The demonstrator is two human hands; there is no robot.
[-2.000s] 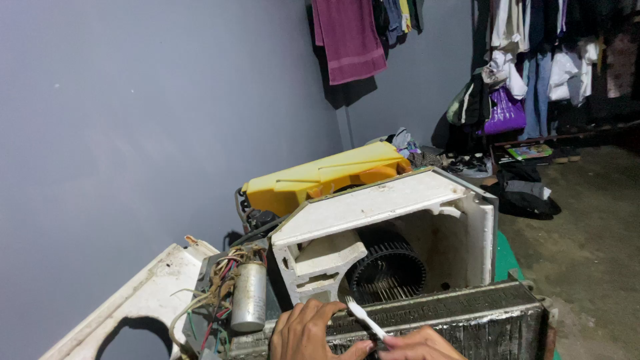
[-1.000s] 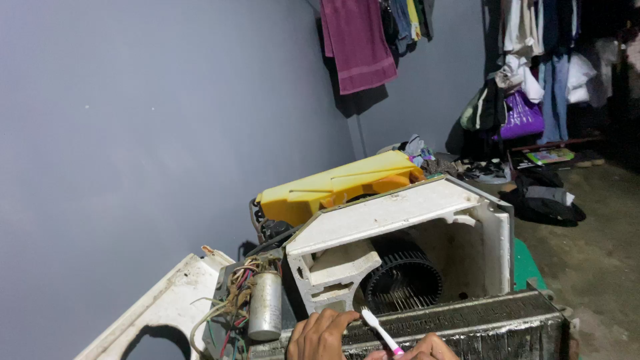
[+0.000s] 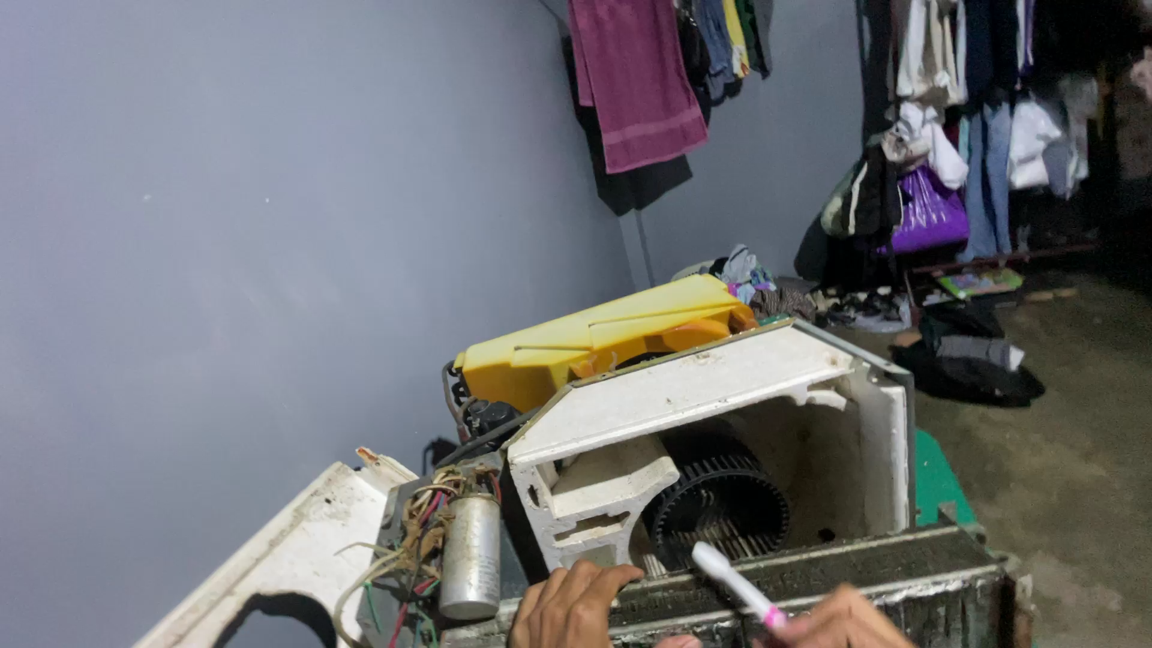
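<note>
At the bottom, my left hand (image 3: 571,605) rests on the edge of a dirty finned coil (image 3: 810,576) of a dismantled air conditioner, fingers curled over it. My right hand (image 3: 841,621) grips a white and pink toothbrush (image 3: 742,585), its head pointing up and left over the coil's top edge. Behind the coil lies a white foam housing (image 3: 684,396) with a black blower wheel (image 3: 720,513) inside. Left of my left hand, a silver capacitor (image 3: 471,558) stands among loose wires (image 3: 418,540).
A white panel (image 3: 297,540) with a round cutout leans at lower left. Behind the housing is a yellow plastic body (image 3: 603,333). A maroon towel (image 3: 639,90) hangs above. Clothes and a purple bag (image 3: 931,211) hang at right, with a dark bag (image 3: 976,369) on the floor.
Both hands stay at the coil, the right one still holding the toothbrush. The brush head, beside my left fingers earlier, is now farther right of them. The view has shifted slightly.
</note>
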